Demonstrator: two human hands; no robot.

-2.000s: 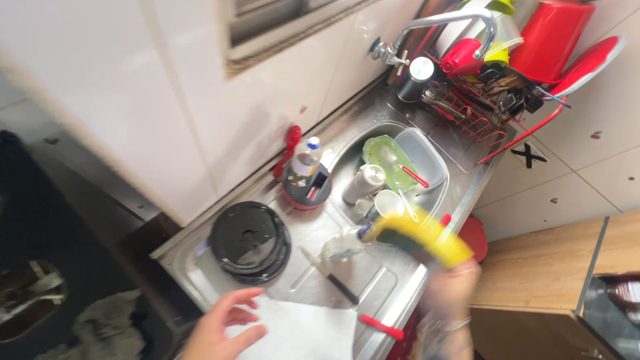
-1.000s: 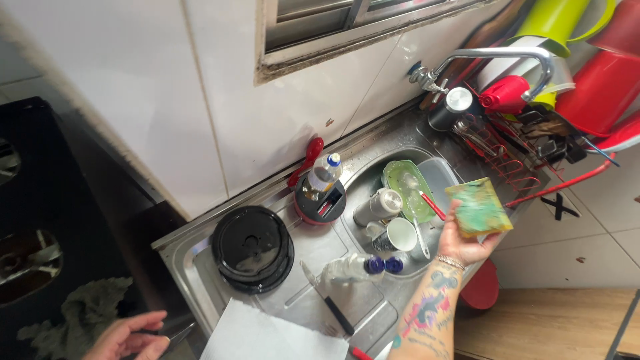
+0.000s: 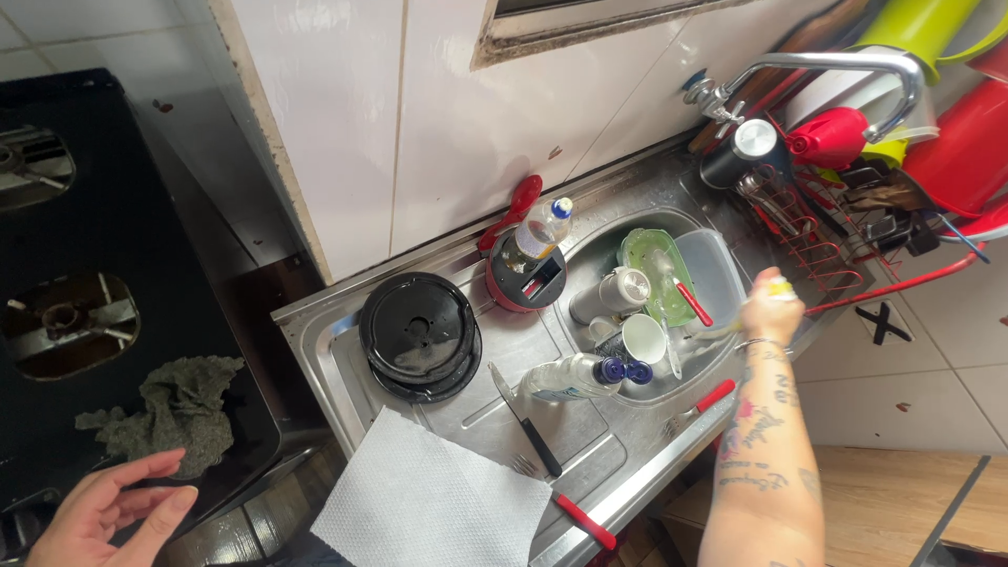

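Observation:
My right hand (image 3: 772, 311) is closed around a squeezed yellow sponge (image 3: 780, 288), over the front right rim of the steel sink basin (image 3: 587, 240). Beneath and left of it, the basin holds a green container (image 3: 647, 250), a clear plastic container (image 3: 713, 276), a white cup (image 3: 643, 339) and a steel flask (image 3: 622, 291). My left hand (image 3: 118, 512), empty with fingers apart, is at the lower left, near a grey cloth (image 3: 185, 409) on the black stove (image 3: 157, 299). A white paper towel (image 3: 433, 496) lies over the drainboard's front edge.
Black round plates (image 3: 417, 327), a red-and-black holder (image 3: 512, 287) with a bottle, a detergent bottle (image 3: 563, 378), a black-handled knife (image 3: 524, 421) and red-handled forks (image 3: 715, 396) are on the drainboard. A chrome faucet (image 3: 827, 61) arches above a loaded red dish rack (image 3: 906, 295).
My right hand, earlier holding the sponge spread flat, now has it squeezed in the fist. My left hand was over the paper towel two seconds ago and is now by the stove.

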